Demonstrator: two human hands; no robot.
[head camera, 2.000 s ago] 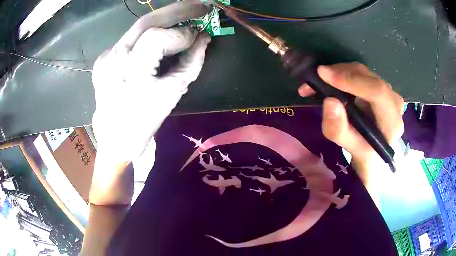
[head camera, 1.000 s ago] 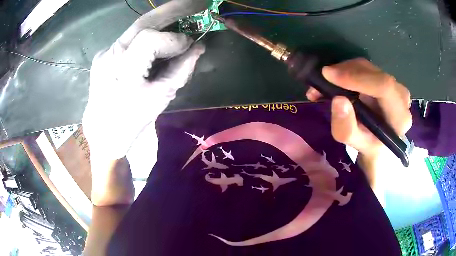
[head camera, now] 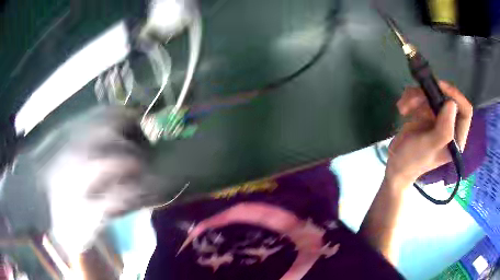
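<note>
My right hand, bare, holds the black soldering iron at the right, its tip pointing up and left, away from the board. My left hand, in a white glove, is strongly blurred at the lower left. A thin strand of wire sticks out from its right side; whether the fingers grip anything else cannot be told. The green circuit board lies on the mat just right of the gloved fingers. White leads run up from it, and a black power lead with coloured cores runs right.
A long white housed unit lies at the upper left. A yellow sponge sits in a dark stand at the top right. The dark green mat's front edge slants before my body. Blue and green crates stand low at the right.
The view has shifted. The iron has moved off the board to the upper right. My left hand has moved down and left from the board, with a wire strand showing beside it.
</note>
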